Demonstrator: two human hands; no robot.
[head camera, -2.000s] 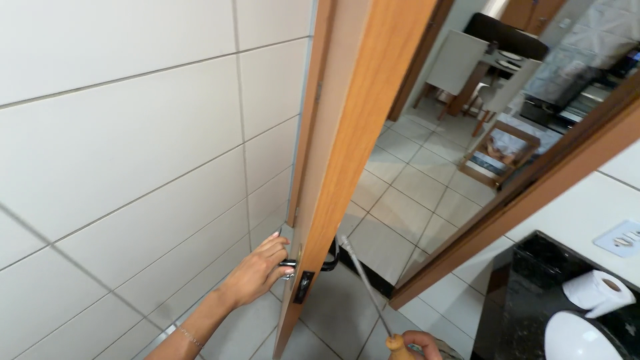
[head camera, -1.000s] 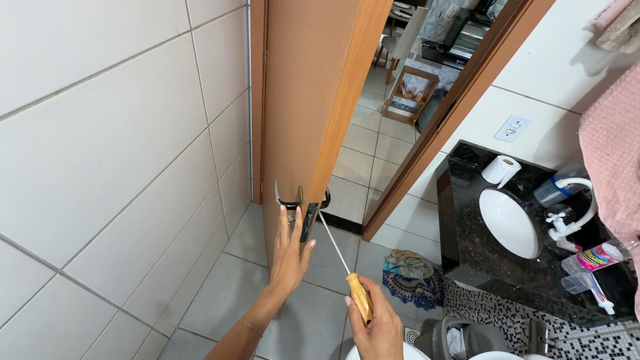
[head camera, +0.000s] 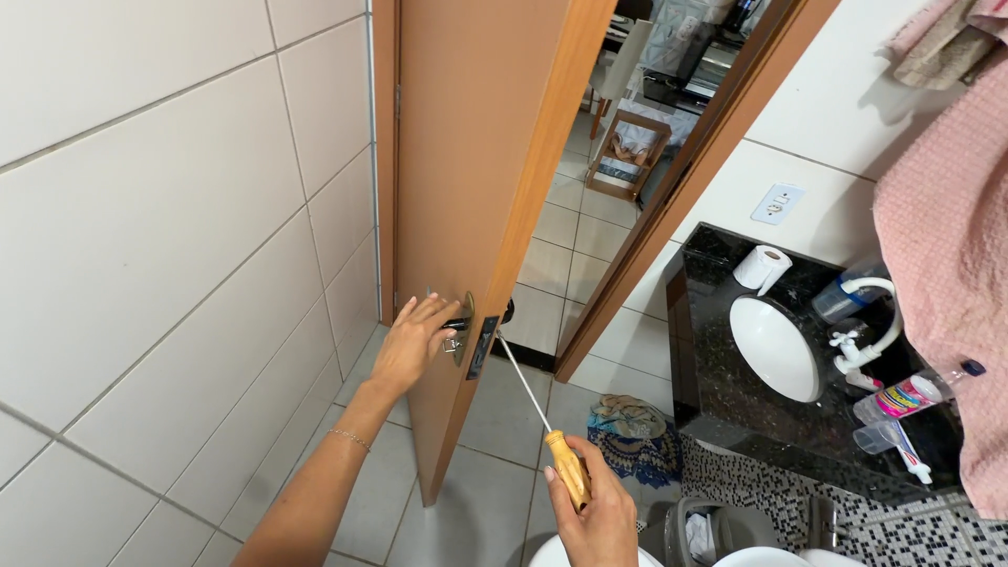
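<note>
A wooden door (head camera: 472, 157) stands ajar with its edge towards me. My left hand (head camera: 413, 339) rests on the black lever handle (head camera: 457, 324) on the door's left face, fingers over it; whether it grips the lever is unclear. Below the lever a key (head camera: 450, 345) sits at the metal handle plate. The dark lock faceplate (head camera: 482, 348) is set in the door's edge. My right hand (head camera: 592, 500) holds a screwdriver (head camera: 568, 470) by its yellow handle. Its long shaft points up to the door's edge, and the tip is beside the faceplate, near the far handle.
A black stone counter (head camera: 709, 417) with a white basin (head camera: 774, 348), toilet paper roll (head camera: 762, 268), faucet (head camera: 874, 346) and bottles stands at right. A pink towel (head camera: 945, 260) hangs over its side. A grey bin (head camera: 740, 531) and a patterned cloth (head camera: 634, 441) are on the floor. Tiled wall (head camera: 157, 236) at left.
The view has shifted, showing more of the counter and floor. The screwdriver remains in my right hand, with its tip near the door's edge. My left hand stays at the handle.
</note>
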